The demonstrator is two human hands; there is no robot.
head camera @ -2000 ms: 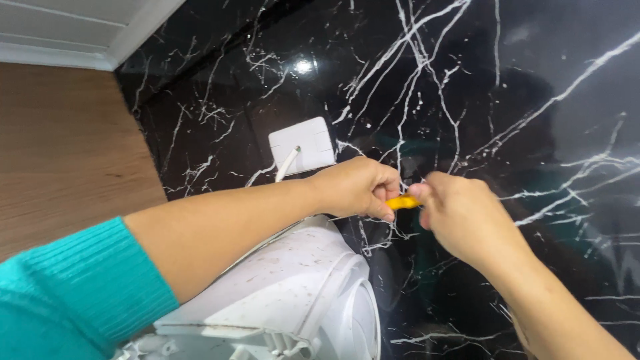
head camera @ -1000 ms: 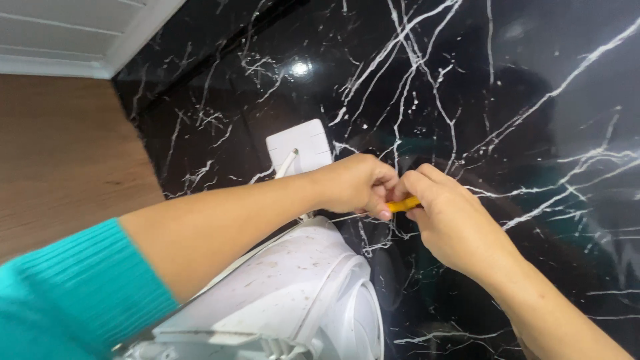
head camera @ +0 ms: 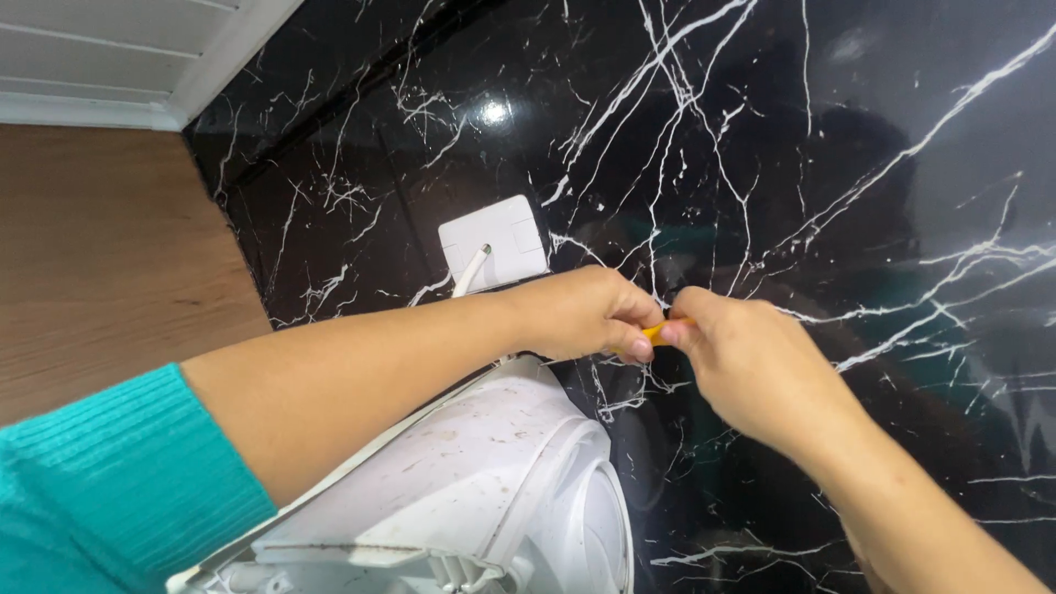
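Both my hands hold a small tool by its yellow handle (head camera: 656, 333), just beyond the narrow end of a white plastic appliance housing (head camera: 445, 462). My left hand (head camera: 590, 318) pinches the handle's left end, where a thin shaft runs left toward the housing. From the other side my right hand (head camera: 734, 359) grips the right end between thumb and bent fingers. Where the shaft's tip meets the housing is hidden by my left hand and forearm. A white cable (head camera: 472, 271) comes out of a white wall plate (head camera: 493, 239) and passes behind my left forearm.
A glossy black marble-patterned wall panel (head camera: 825, 165) with white veins fills the background. At the left are a wood-grain surface (head camera: 107, 256) and white slatted boards with a trim (head camera: 99, 58). The housing's broad, dusty end shows ribs and openings at the bottom.
My right hand has moved left along the yellow handle and turned, so it is closer to my left hand than two seconds ago. My left hand has kept its place.
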